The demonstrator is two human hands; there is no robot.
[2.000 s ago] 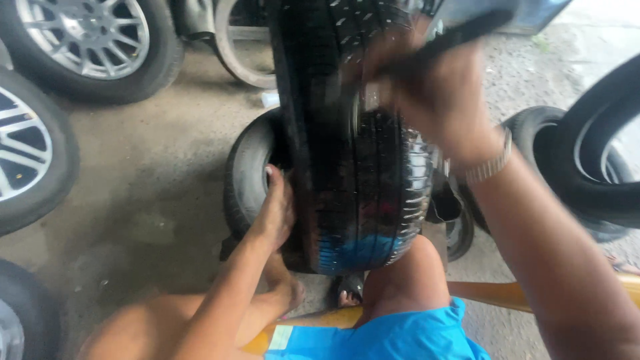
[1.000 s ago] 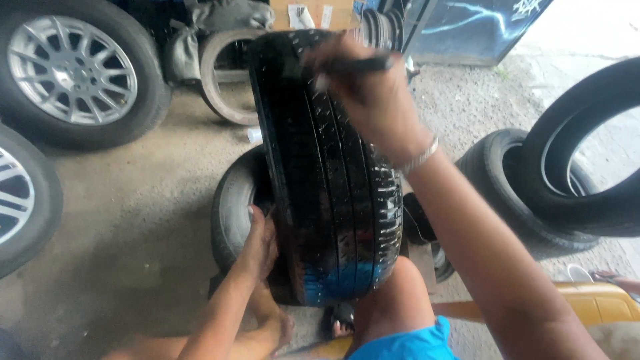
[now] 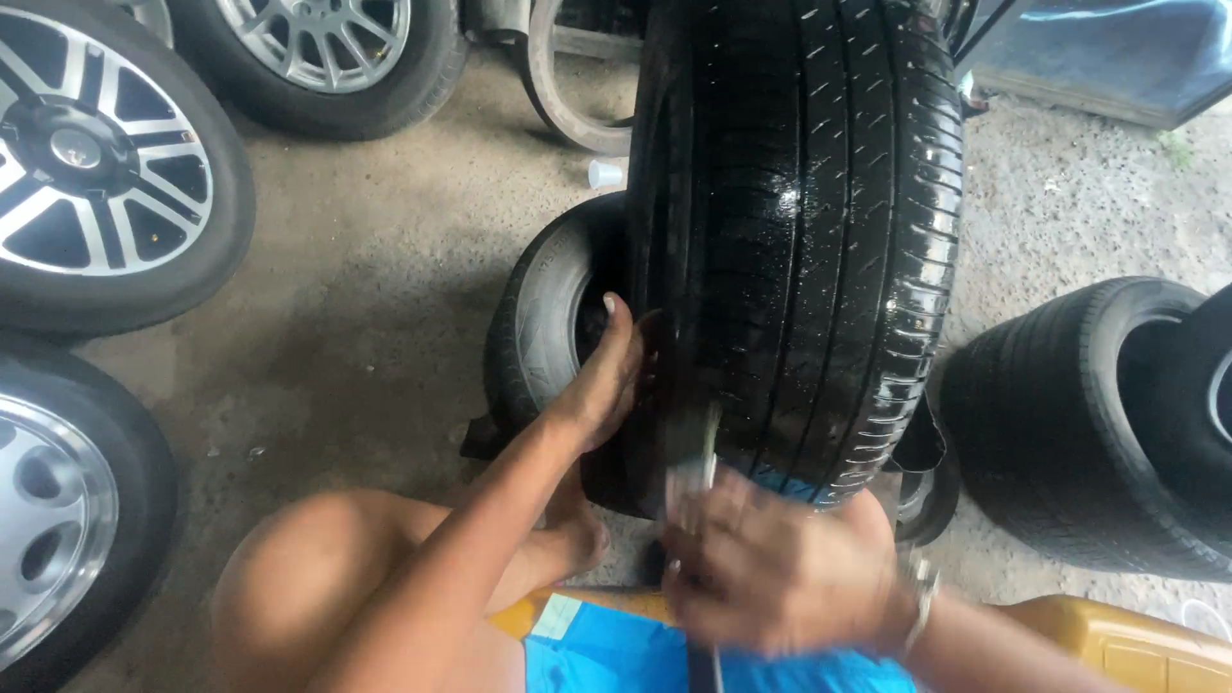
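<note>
A wet, shiny black tire [image 3: 818, 250] stands upright in front of my knees, its grooved tread facing me. My left hand [image 3: 611, 375] holds its left sidewall, thumb up, with the fingers partly hidden. My right hand [image 3: 770, 568], blurred, is closed around a brush [image 3: 710, 452] at the lower left edge of the tread. The brush is blurred too, and its dark handle reaches down below the hand. Behind the upright tire another tire [image 3: 549, 318] lies lower, partly covered by it.
Wheels with alloy rims [image 3: 115, 226] line the left side. More tires [image 3: 1039, 423] are at the right. A small plastic cup [image 3: 604, 174] lies on the concrete floor beyond the tires. Part of a yellow plastic seat [image 3: 1097, 635] shows at lower right.
My right hand has moved from the upper tread down to the lower left edge of the tire, still with the brush. My left hand stays at the left sidewall.
</note>
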